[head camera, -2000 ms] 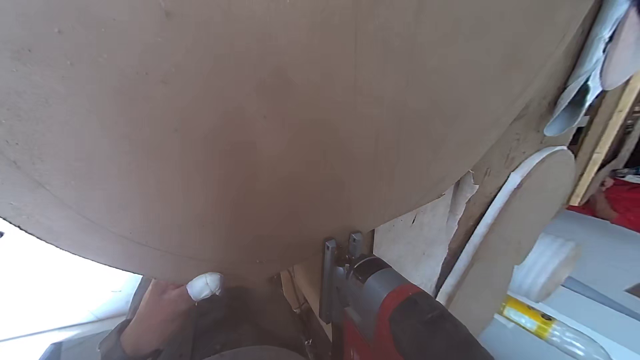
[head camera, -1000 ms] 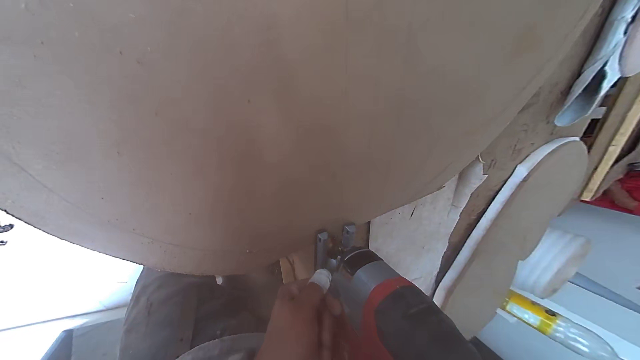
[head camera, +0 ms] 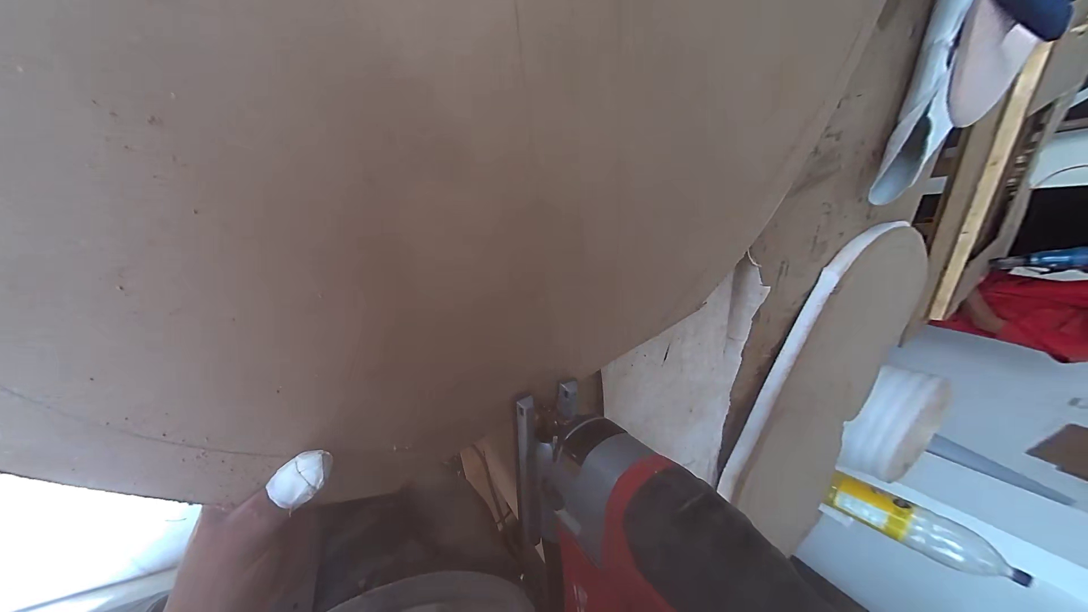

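A large brown board [head camera: 425,229] with a curved edge fills most of the view, and a thin curved line is drawn near its lower left edge. My left hand [head camera: 246,544], with white wrapping on one digit, is at that lower edge, the wrapped tip over the board's surface. A red, grey and black jigsaw [head camera: 629,501] has its forked metal base plate at the board's edge, right of my left hand. Its blade is not clearly seen. My right hand is not in view; the rear of the jigsaw runs out of the bottom of the frame.
At the right lie a rounded board with a white edge [head camera: 841,365], a white roll [head camera: 897,425] and a plastic bottle with a yellow label [head camera: 943,535]. Torn white sheet [head camera: 680,382] shows beneath the large board. Farther right are a wooden strip [head camera: 990,183] and a person in red [head camera: 1037,310].
My left hand was at the board's lower left edge, then beside the front of the jigsaw, and is now back at the left edge. The jigsaw stays at the board's edge.
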